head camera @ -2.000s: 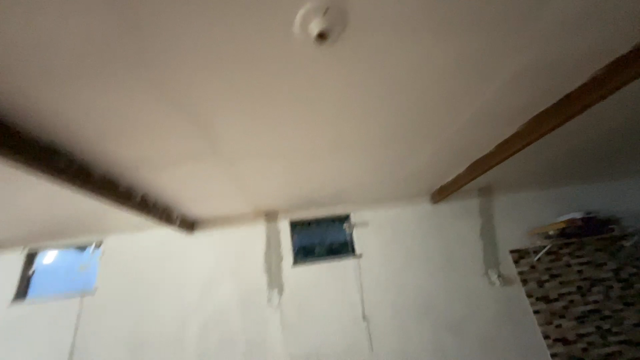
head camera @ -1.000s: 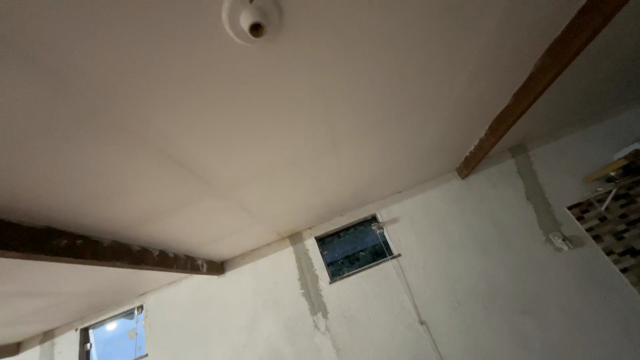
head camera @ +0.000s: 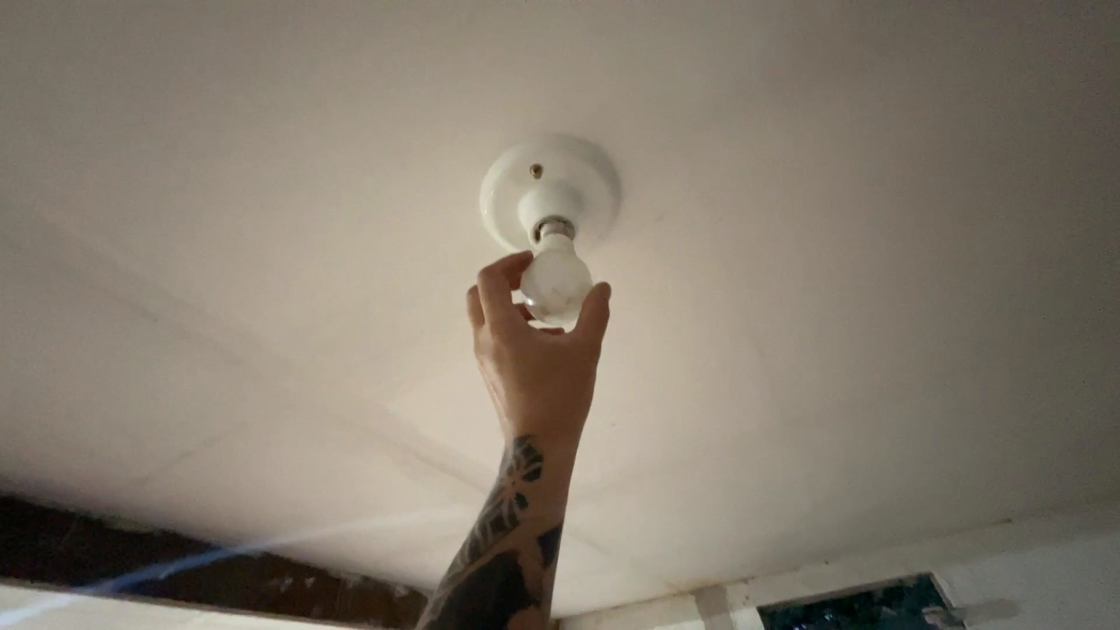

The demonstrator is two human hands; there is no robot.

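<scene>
My left hand (head camera: 542, 350) is raised to the ceiling, with its thumb on the right of a whitish round light bulb (head camera: 557, 284) and its fingers on the left. The bulb's metal base (head camera: 555, 229) is at the mouth of a white ceiling lamp holder (head camera: 507, 192), partly inside it. The bulb is unlit. A small brass-coloured screw (head camera: 536, 171) shows on the holder's round base. Dark tattoos cover the forearm. My right hand is not in view.
The pale ceiling (head camera: 831, 262) spreads around the holder. A dark wooden beam (head camera: 219, 577) crosses the lower left. At the lower right, a small dark window (head camera: 862, 608) sits in a light wall (head camera: 1059, 577) with a grey patch beside it.
My left hand has come into view, holding the bulb at the lamp holder, whose mouth had no bulb in the earlier frames. The view has moved up and closer to the holder.
</scene>
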